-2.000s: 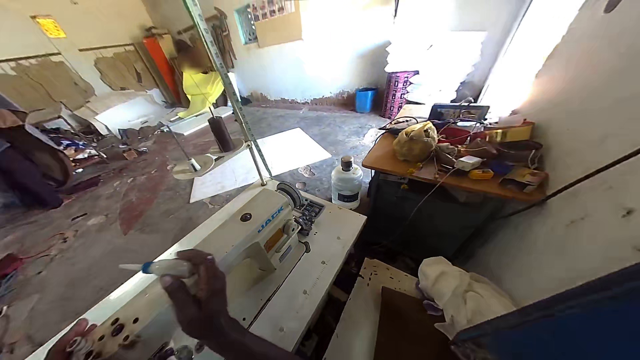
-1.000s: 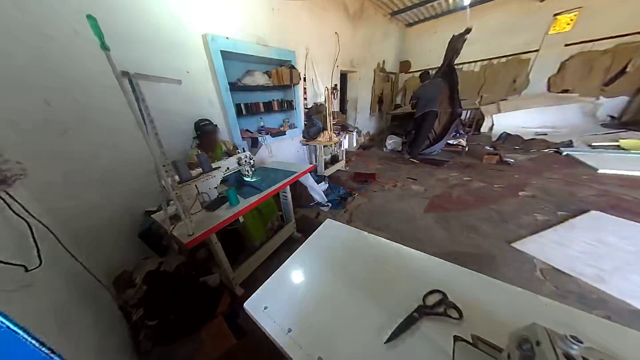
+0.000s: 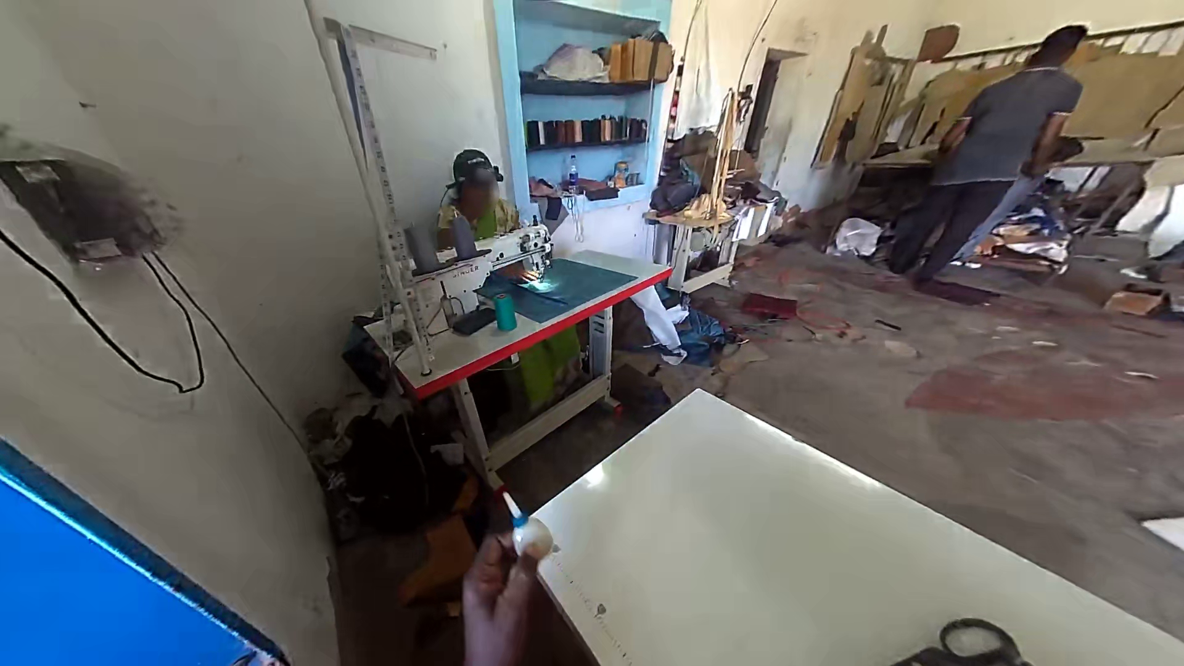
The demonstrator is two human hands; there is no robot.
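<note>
My left hand [image 3: 499, 592], low and left of centre, holds a small pale squeeze bottle [image 3: 533, 539] with a blue collar and a thin white nozzle pointing up and left. The hand is beside the left edge of a white sewing machine table [image 3: 740, 518]. Black-handled scissors [image 3: 979, 638] lie on that table at the bottom right, their blades cut off by the frame. My right hand is out of view.
A person [image 3: 476, 199] sits behind a Singer sewing machine [image 3: 481, 264] with dark cloth [image 3: 564, 287] on its red-edged table [image 3: 546, 333]. Another person [image 3: 1004, 139] stands at the back right. A blue panel [image 3: 102, 573] is at lower left; scraps lie on the floor.
The view has swung far to the left from the Jack sewing machine. A hand with the small bottle, seen in the oldest frame and absent one second ago, is in view again.
</note>
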